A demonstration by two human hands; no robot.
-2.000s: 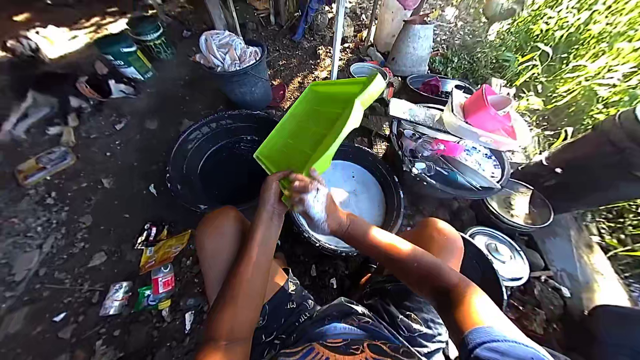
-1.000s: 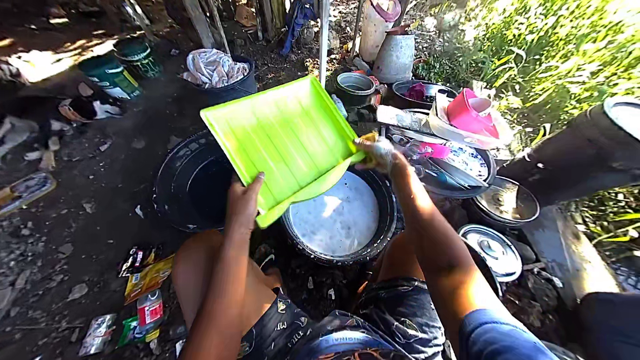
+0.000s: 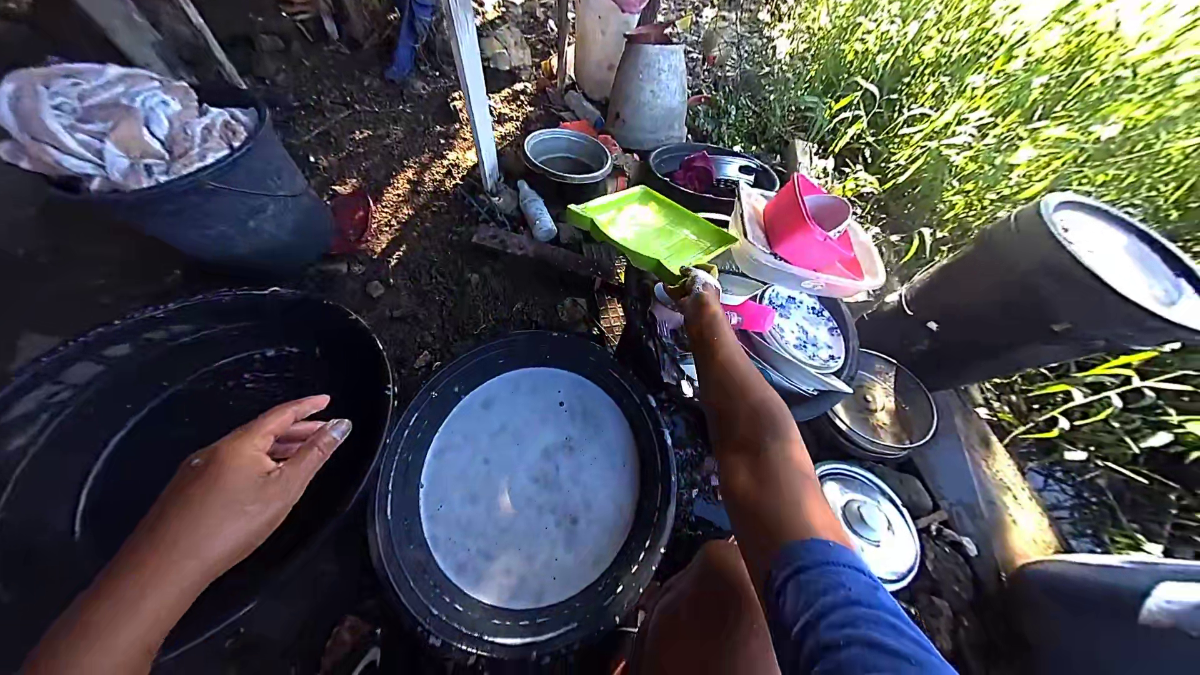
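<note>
My right hand (image 3: 696, 284) reaches forward and grips the near corner of a lime-green plastic tray (image 3: 652, 228), with a bit of something yellowish, perhaps a sponge, under the fingers. The tray is at the left side of a pile of dishes. My left hand (image 3: 272, 448) holds nothing, its fingers slightly curled and apart from the thumb, over a large black tub (image 3: 202, 375). Between my arms stands a black basin (image 3: 530, 487) of cloudy, whitish water. Right of the tray, a pink plastic container (image 3: 811, 230) rests in a pale basin (image 3: 867, 272); a blue-patterned plate (image 3: 804, 328) lies below.
A dark bucket (image 3: 253, 216) heaped with cloth stands at the left. Behind the tray are a metal pot (image 3: 567, 161), a white bottle (image 3: 536, 211) and a wooden post (image 3: 472, 94). At the right are a pot lid (image 3: 870, 525), a pan (image 3: 881, 403) and a tilted black drum (image 3: 1012, 291).
The green tray has moved from above the basin, where both hands held it, to the dish pile, in my right hand. My left hand has let go of it. The view has shifted.
</note>
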